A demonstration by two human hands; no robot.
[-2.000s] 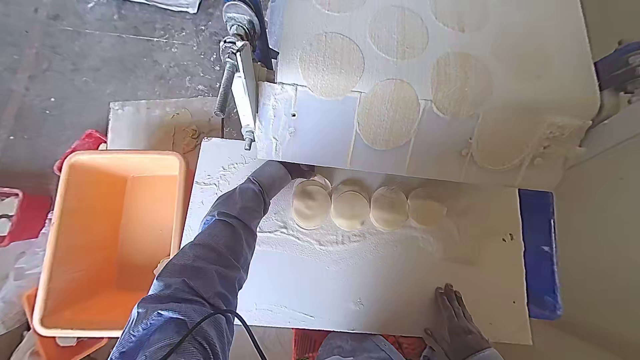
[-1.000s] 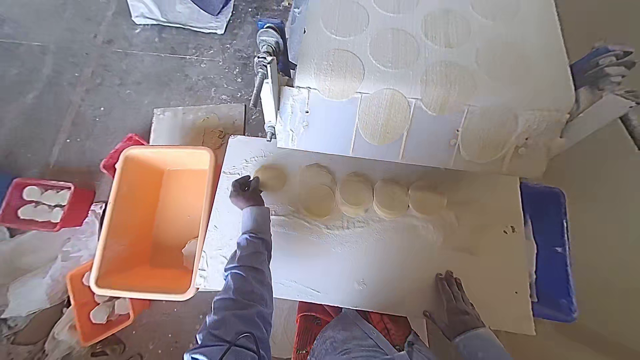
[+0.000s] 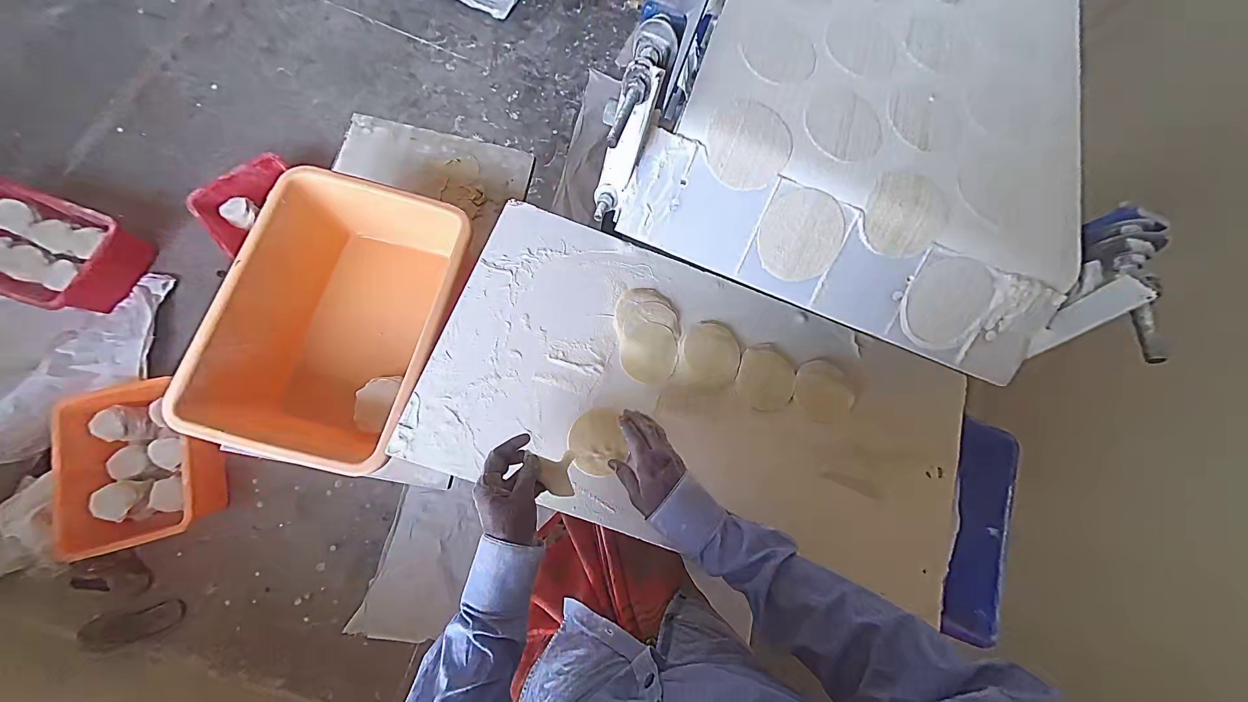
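My left hand point(image 3: 509, 487) pinches a small piece of thin dough point(image 3: 556, 475) near the front edge of the white board point(image 3: 526, 322). Touching the right side of a round dough disc point(image 3: 597, 441) is my right hand point(image 3: 648, 466), its fingers resting on the rim. The disc and the small piece meet or overlap. Farther back on the board lies a row of dough discs in small overlapping stacks point(image 3: 710, 355). Above them, cut dough circles point(image 3: 800, 232) lie on the sloping bed of a machine point(image 3: 682, 210).
A large orange tub point(image 3: 234, 263) with one dough piece inside overlaps the board's left side. Red crates point(image 3: 127, 263) and a smaller orange crate point(image 3: 73, 487) hold pale rounded pieces. A blue container point(image 3: 980, 531) shows at the right edge. A metal bracket point(image 3: 629, 107) juts beside the machine.
My left hand has come from the board's back left to its front edge. My right hand has moved left from the front right onto a disc. The view has shifted.
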